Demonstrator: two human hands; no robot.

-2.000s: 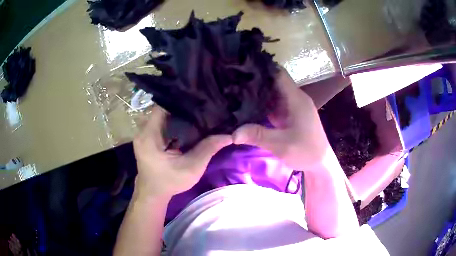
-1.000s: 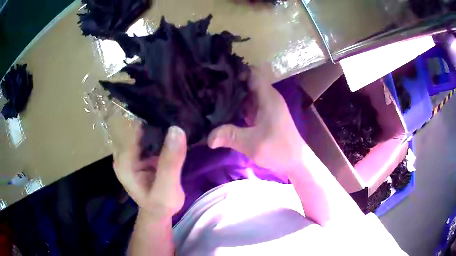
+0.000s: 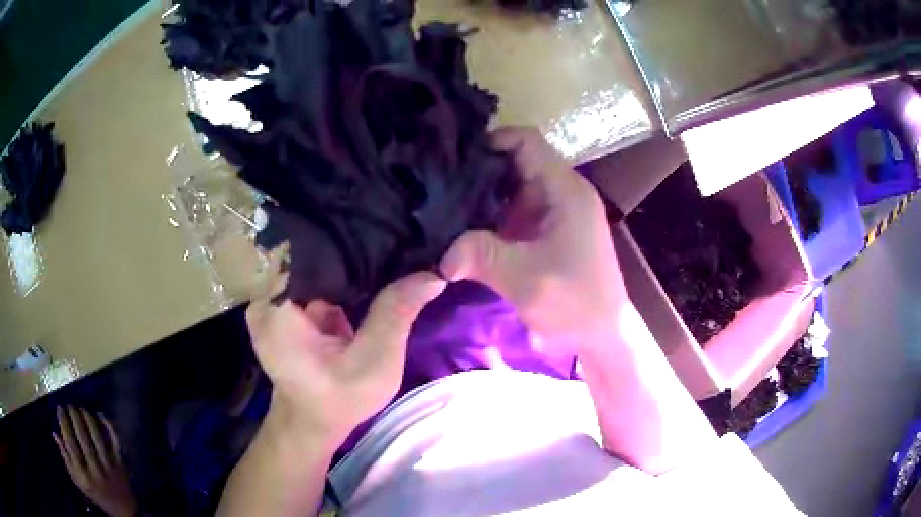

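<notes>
A black ruffled fabric flower head (image 3: pixel 374 151) with jagged edges is held up in front of me, over the table's near edge. My left hand (image 3: pixel 338 348) grips its lower left, with the thumb on the lower edge and the fingers partly hidden under it. My right hand (image 3: pixel 550 242) holds its lower right side, with the thumb tip close to my left thumb tip. The flower hides most of the fingers and part of the table behind it.
Black flower heads lie on the taped table (image 3: pixel 111 273) at the back left (image 3: pixel 217 35) and far left (image 3: pixel 33 172). A small white bottle (image 3: pixel 30 358) lies at the left edge. An open cardboard box (image 3: pixel 757 353) of black pieces and a blue crate (image 3: pixel 808 404) stand right. Another person's hand (image 3: pixel 93 454) shows lower left.
The flower has risen in view and its layers are spread differently. My left thumb has moved right to near my right thumb. Another person's hand has appeared at the lower left.
</notes>
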